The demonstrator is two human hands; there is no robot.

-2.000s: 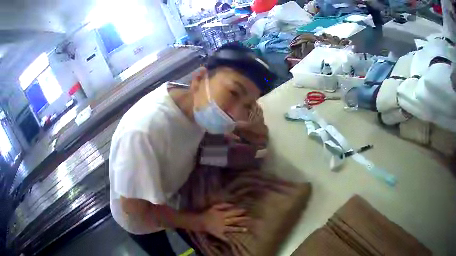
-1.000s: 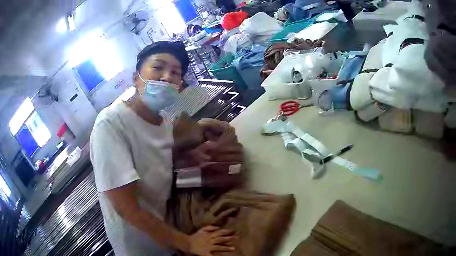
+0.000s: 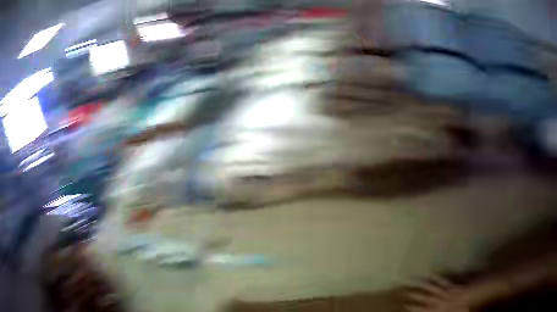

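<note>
The view is heavily blurred. A brown cloth (image 3: 317, 304) lies along the table's near edge at the bottom. A bare hand with spread fingers (image 3: 436, 294) is over or on it at the bottom right, its forearm coming in from the right edge. I cannot tell whether it is my right hand or another person's, or whether it holds cloth. My left hand is not in view. A white and pale-blue strip (image 3: 177, 255) lies on the pale table (image 3: 342, 244), with a red blur beyond it, probably the scissors (image 3: 140, 215).
White bundles (image 3: 269, 116) are piled along the table's back. Light-blue bundles with dark bands (image 3: 446, 73) stand at the upper right, with beige and brown ones (image 3: 397, 131) below them. Bright windows (image 3: 24, 122) show at the far left.
The view has swung right. The co-worker in white has left the picture. The strip and scissors now appear further left and lower. A hand and forearm have come into view at the bottom right.
</note>
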